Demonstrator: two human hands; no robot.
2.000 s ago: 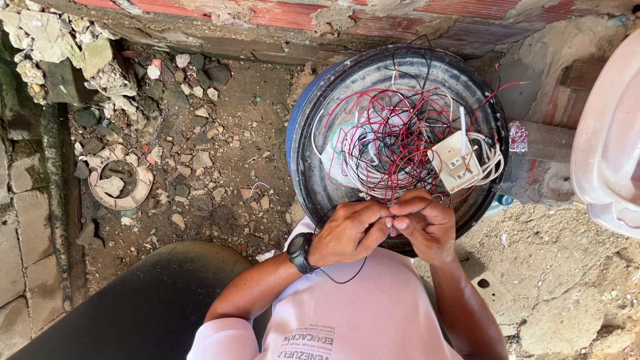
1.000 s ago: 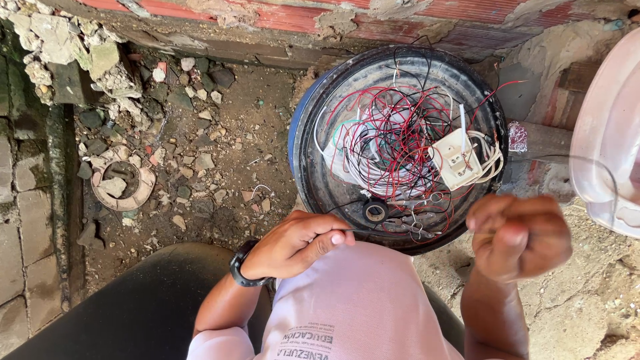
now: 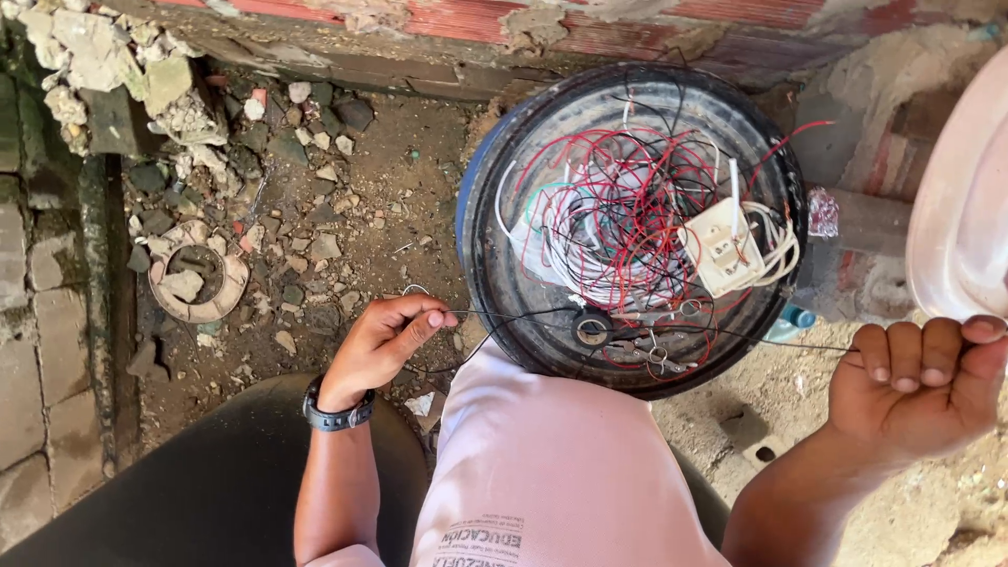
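A thin black wire (image 3: 504, 314) runs between my two hands across the near part of a round black lid (image 3: 504, 346). My left hand (image 3: 398, 339), with a dark watch on the wrist, pinches it between thumb and fingers left of the lid. My right hand (image 3: 921, 378) is closed around its other stretch at the far right. On the lid lie a tangle of red, black and white wires (image 3: 622, 228), a white electrical outlet (image 3: 723, 246) with white cable, a roll of black tape (image 3: 591, 327) and small metal pieces with rings (image 3: 657, 354).
A brick wall (image 3: 472, 24) stands behind the lid. Rubble (image 3: 315, 205) and a broken ring-shaped piece (image 3: 199, 272) lie on the ground at left. A pale plastic basin (image 3: 957, 197) is at the right edge, and a bottle with a blue cap (image 3: 798, 316) is beside the lid.
My hands were together over the lid's near edge two seconds ago. They have moved apart, left hand leftward and right hand far to the right, with the black wire stretched between them.
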